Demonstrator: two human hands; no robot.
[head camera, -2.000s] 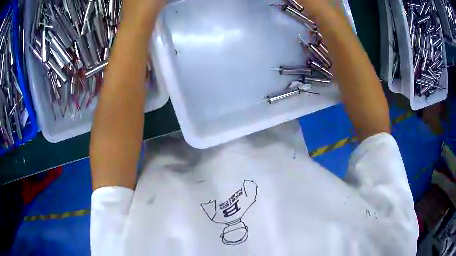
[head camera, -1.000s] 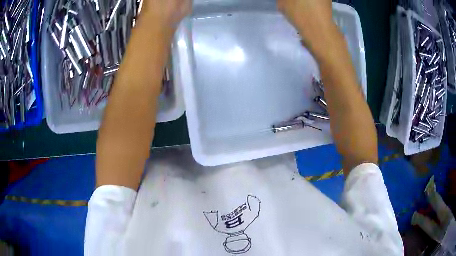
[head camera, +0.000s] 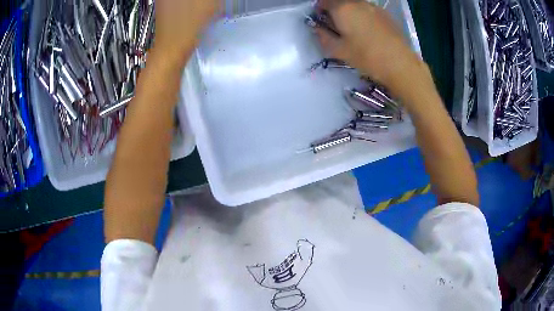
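A white parts tray (head camera: 234, 193) lies tilted in front of me, with several silver wired metal cylinders (head camera: 332, 144) along its right side. My right hand (head camera: 358, 36) is over the tray's upper right. Dark and silver cylinders show at its fingertips; whether it grips them is not clear. My left hand (head camera: 191, 15) is at the top edge beside the tray's upper left corner. It is blurred and its fingers are cut off, so what it holds is hidden.
A white tray (head camera: 67, 176) full of wired cylinders stands at left, partly behind my left forearm. A blue parts tray (head camera: 27, 130) of cylinders is at the far left. A narrow side tray (head camera: 499, 144) of silver pieces is at right. The dark green bench edge (head camera: 79, 203) runs below the trays.
My right hand has come lower into view over the tray, with cylinders at its fingers. My left hand is higher, more cut off. The view has shifted and tilted, showing more cylinders.
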